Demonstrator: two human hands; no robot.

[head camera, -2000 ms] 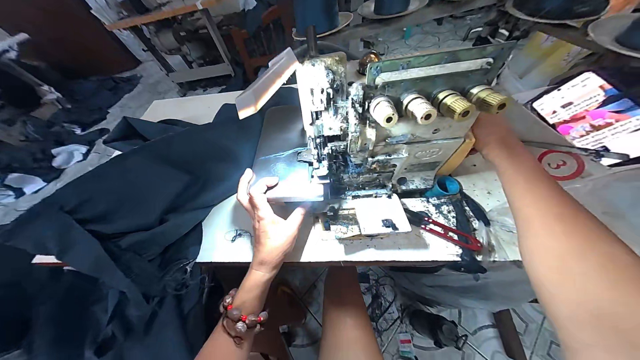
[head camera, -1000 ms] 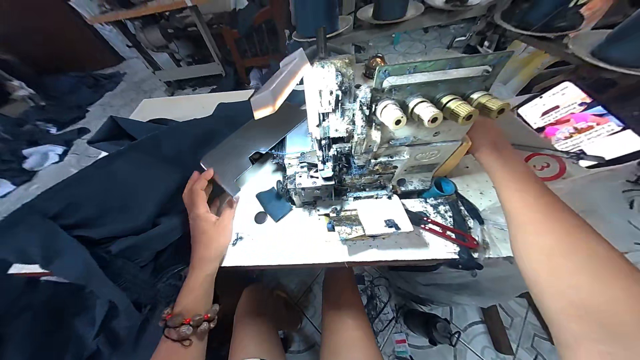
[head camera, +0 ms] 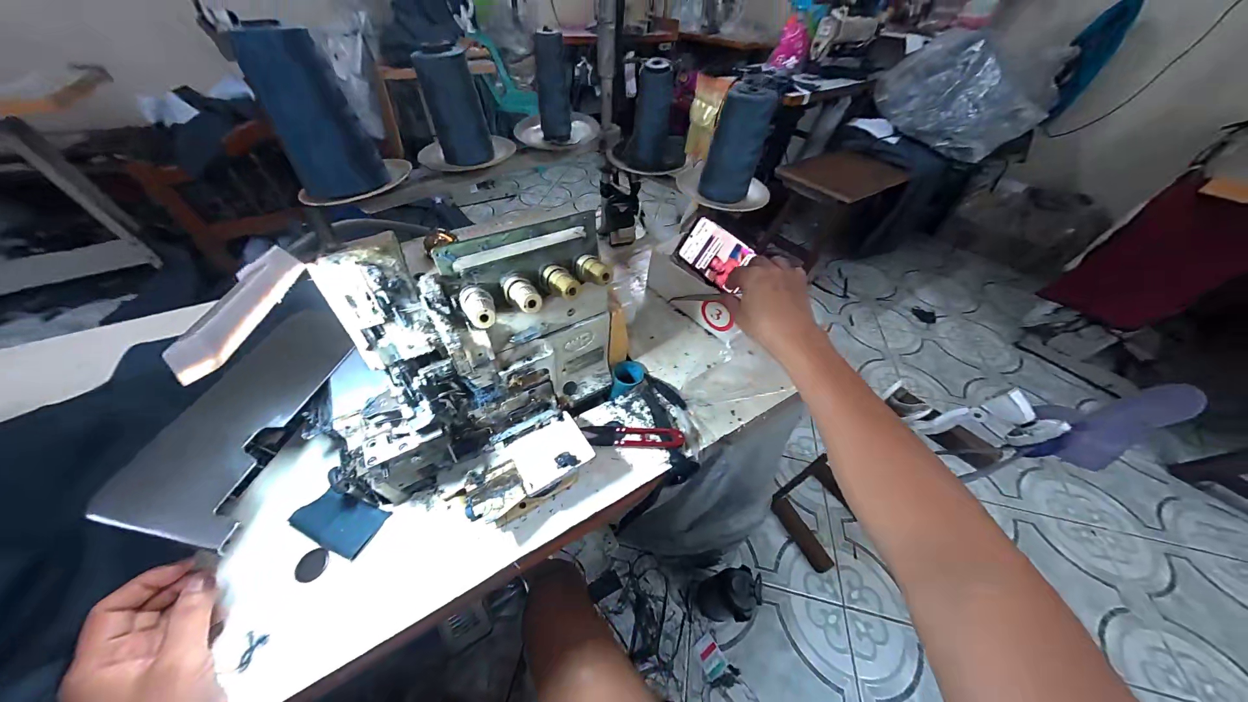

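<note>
An overlock sewing machine (head camera: 507, 361) stands on the white table, its metal cloth plate (head camera: 234, 429) swung out to the left. At that plate's near corner is my left hand (head camera: 151, 634), thumb and fingers close together; whether they pinch anything is unclear. My right hand (head camera: 775, 307) reaches over the machine's right side to a smartphone (head camera: 717, 255) with a lit screen, its fingers over the phone's lower right part; their grip is hidden. A small dark blue fabric piece (head camera: 338, 524) and a dark round disc (head camera: 312, 565) lie before the machine. Dark blue cloth (head camera: 58, 507) spreads at left.
Thread snips with red handles (head camera: 648, 438) and a blue tube (head camera: 627, 378) lie right of the machine. Several thread cones, one large (head camera: 307, 112), stand behind. A round sticker (head camera: 718, 315) is near the phone. A purple-bladed fan (head camera: 1131, 424) stands at right.
My right hand has moved from behind the machine's right side to the phone. The cloth plate has swung out left from the needle area, with my left hand at its corner. The view has turned right and up.
</note>
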